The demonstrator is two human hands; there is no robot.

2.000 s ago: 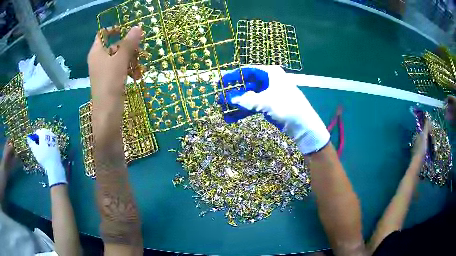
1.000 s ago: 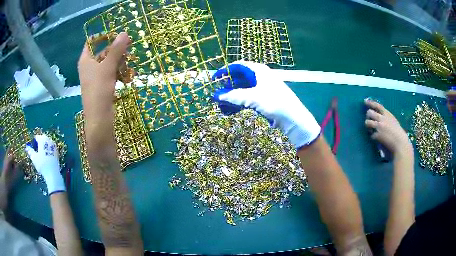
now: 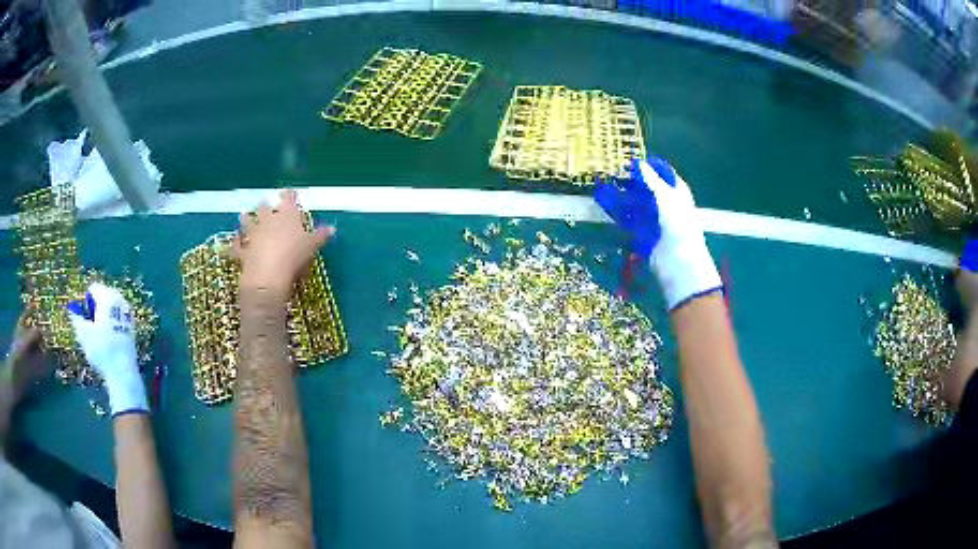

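My bare left hand (image 3: 281, 241) lies over the upper part of a thick stack of gold grid frames (image 3: 209, 322), thumb out to the right; its grip under the fingers is hidden. My gloved right hand (image 3: 660, 220), white with blue palm, is at the lower right corner of a far pile of gold frames (image 3: 568, 134), fingers apart, nothing visible held. A wide heap of loose gold and silvery parts (image 3: 531, 370) lies between my arms. Another gold frame (image 3: 405, 93) lies farther left.
Red-handled cutters (image 3: 633, 281) are partly hidden by my right wrist. A neighbour's gloved hand (image 3: 107, 338) works at left beside a smaller heap; another heap (image 3: 914, 345) and arm are at right. A grey post (image 3: 97, 102) stands by a white bag (image 3: 97, 172).
The frame held up in both hands is no longer raised; the far right pile looks brighter and denser. My left hand has come down onto the stack, my right has moved right. The right neighbour's hand has withdrawn.
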